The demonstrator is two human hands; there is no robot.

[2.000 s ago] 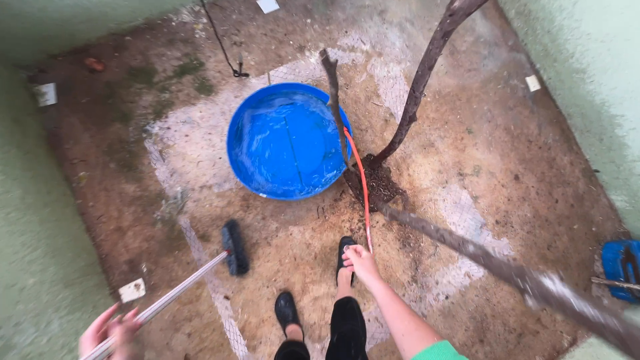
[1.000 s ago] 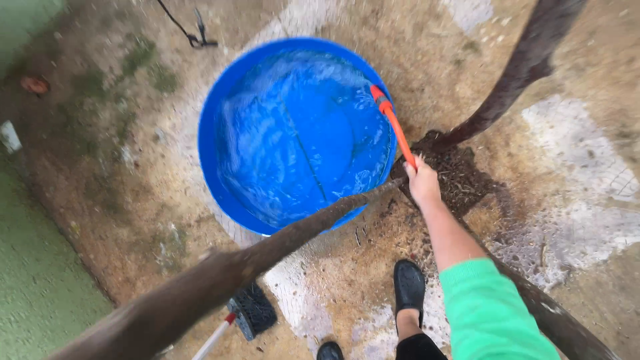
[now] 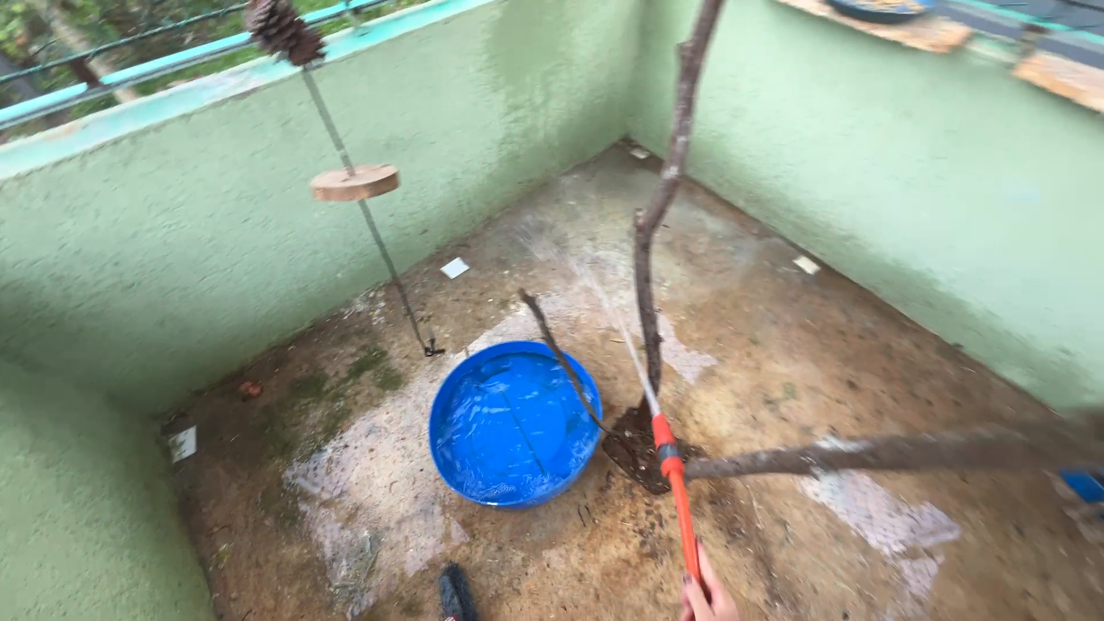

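My right hand, at the bottom edge, grips an orange hose with a nozzle. A jet of water sprays from its tip toward the far floor. Left of the nozzle sits a round blue tub with rippling water in it. The dark bristle head of a push broom shows at the bottom edge; its handle is out of view. My left hand is not in view.
Bare branches rise from a dark base beside the tub; one stretches right. A hanging cord carries a pine cone and a wooden disc. Green walls enclose the wet, dirty floor. A blue object is at the right edge.
The view has tilted up to the walls. The orange nozzle was at the tub's rim one second ago; it now points past the tub, with water spraying out.
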